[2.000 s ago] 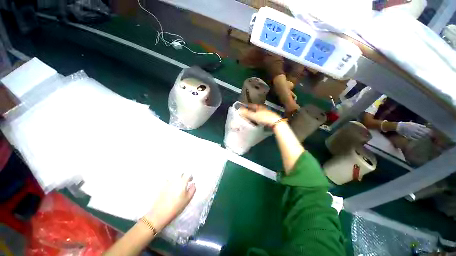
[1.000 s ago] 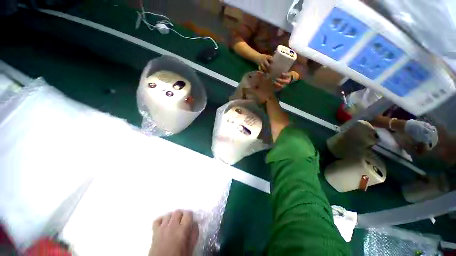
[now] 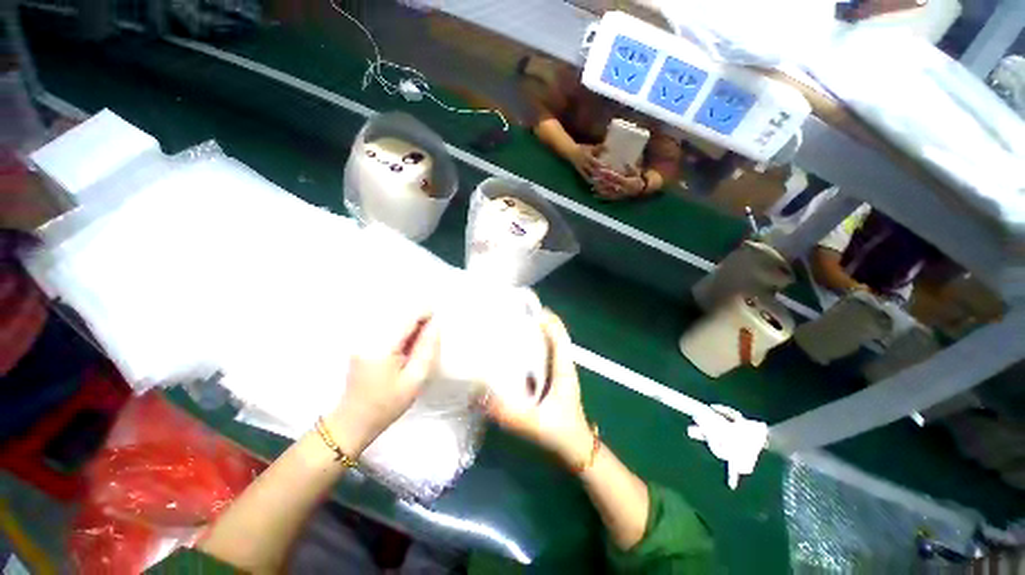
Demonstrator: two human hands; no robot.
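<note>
A cream cylindrical appliance (image 3: 495, 335) lies on its side between my hands, over the stack of white bubble bags (image 3: 259, 281); glare washes out its outline. My right hand (image 3: 553, 388) grips its right end, where dark marks show. My left hand (image 3: 388, 376) is at its left end, fingers curled against it beside a small reddish-brown patch. Whether a bag is around it cannot be told. Two bagged units stand upright in cloudy open-topped bags on the green belt, one at the left (image 3: 396, 185) and one nearer the middle (image 3: 511, 230).
Bare cream units (image 3: 736, 335) stand on the belt at the right. A white crumpled cloth (image 3: 731, 440) lies near the metal post. A power strip (image 3: 691, 88) hangs from the shelf edge. A person across holds another appliance (image 3: 625, 146). A red plastic sack (image 3: 157, 477) is at lower left.
My right hand has come back from across the belt to the bag stack with an appliance. My left hand has moved from resting on the bags to the appliance's other end.
</note>
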